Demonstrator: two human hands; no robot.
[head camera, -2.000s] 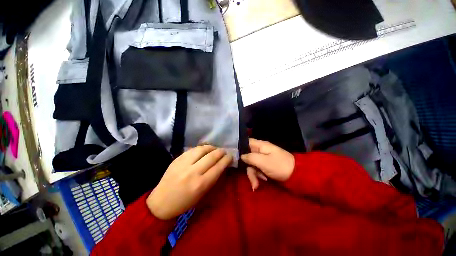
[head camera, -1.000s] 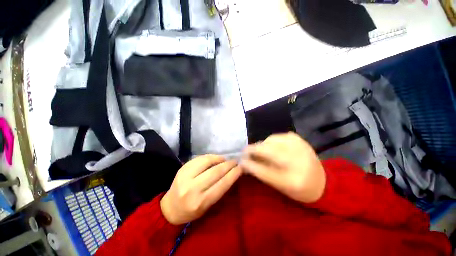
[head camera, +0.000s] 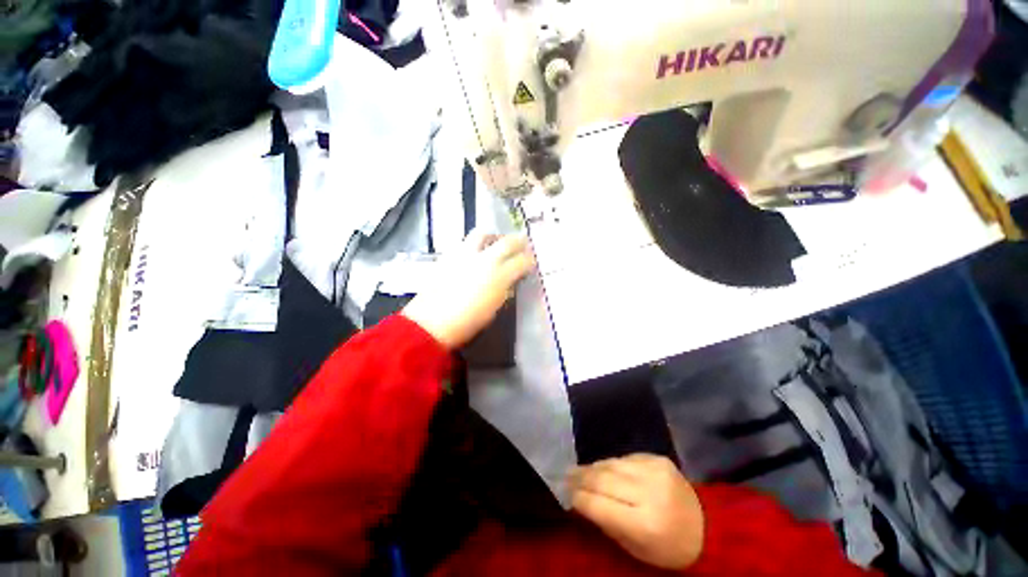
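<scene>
A grey garment panel (head camera: 496, 417) with black strips and pockets lies over the left of the table, its right edge running down from the needle area. My left hand (head camera: 471, 295) lies on the panel just below the presser foot (head camera: 519, 203), fingertips close to the foot. My right hand (head camera: 638, 509) pinches the panel's edge at its lower end, off the table's front edge. The sewing machine head (head camera: 721, 68) stands above. The needle tip is too small to tell.
Black curved panels (head camera: 699, 209) lie right of the needle. Grey pieces (head camera: 834, 440) hang in a blue basket (head camera: 941, 349) below the table edge. A lamp (head camera: 304, 43) and a black cloth pile (head camera: 169, 79) are upper left; pink-handled scissors (head camera: 60, 372) lie far left.
The view has tilted up, bringing the machine head in. My left hand has moved from the panel's lower edge up towards the presser foot. My right hand stays at the lower edge.
</scene>
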